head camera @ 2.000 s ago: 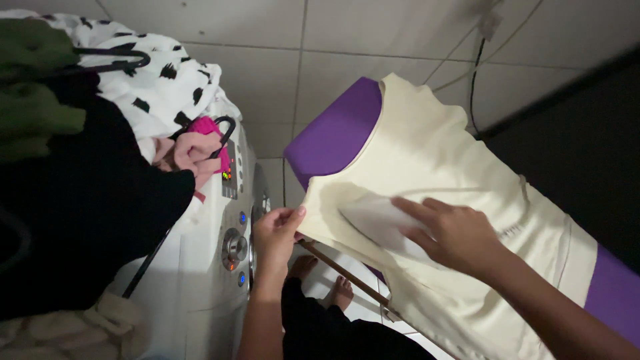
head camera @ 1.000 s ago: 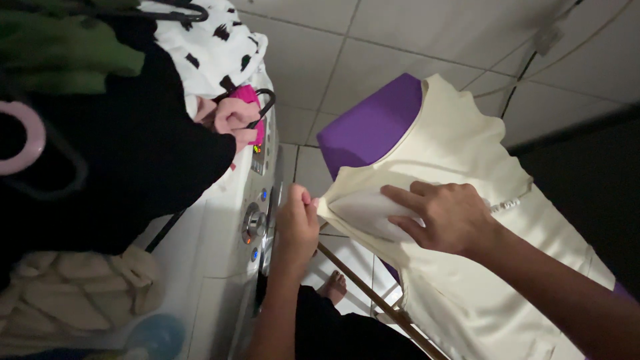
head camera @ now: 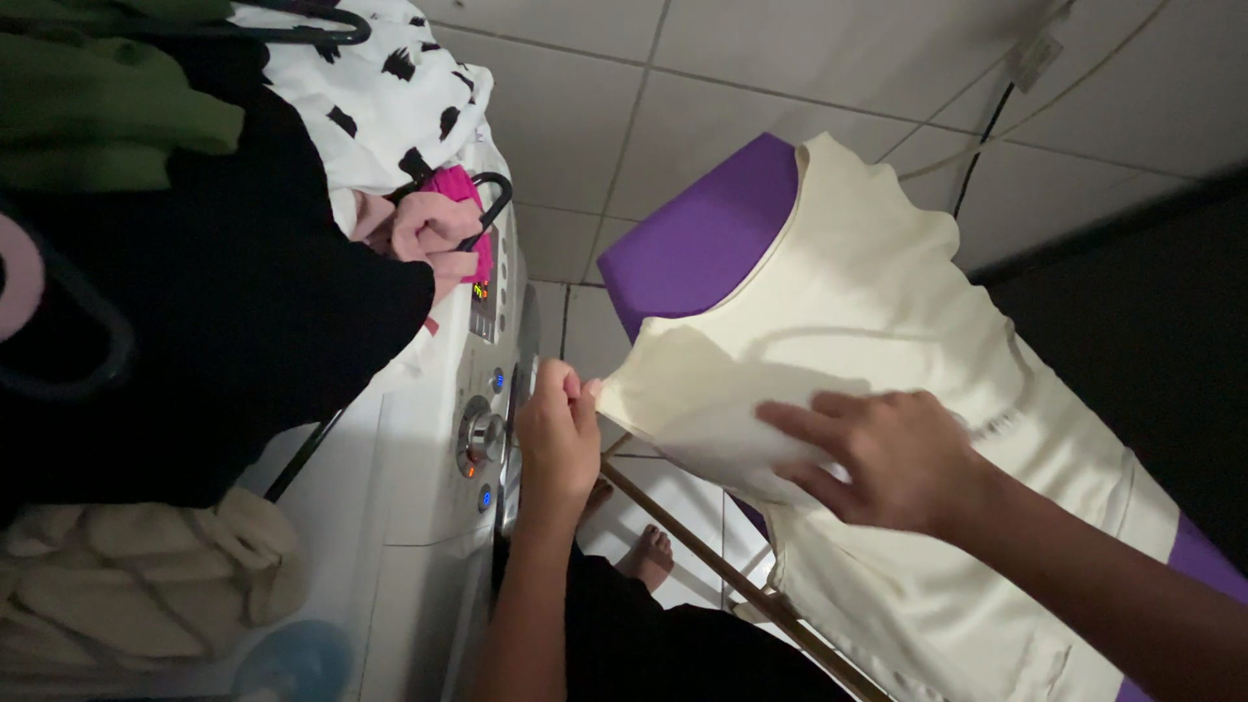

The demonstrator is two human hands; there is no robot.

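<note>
A cream sleeveless garment (head camera: 877, 322) is pulled over a board with a purple cover (head camera: 721, 234), most likely an ironing board. My left hand (head camera: 561, 429) pinches the garment's shoulder corner between thumb and fingers and holds it out past the board's edge. Above the fabric near the armhole, my right hand (head camera: 868, 453) is on a smooth whitish object (head camera: 721, 434), blurred and partly covered by the fingers; its kind is hard to tell, perhaps an iron. The palm side of my right hand is hidden.
At the left stands a white washing machine (head camera: 483, 434) with a knob and lit buttons. Black cloth (head camera: 195, 322), a black-spotted white cloth (head camera: 390, 88), a pink cloth (head camera: 434, 229), a beige cloth (head camera: 146, 585) and hangers lie on it. A brown board leg (head camera: 721, 565) crosses near my feet.
The whitish object and my right hand have shifted over the cloth near the armhole. My left hand keeps its pinch on the shoulder corner.
</note>
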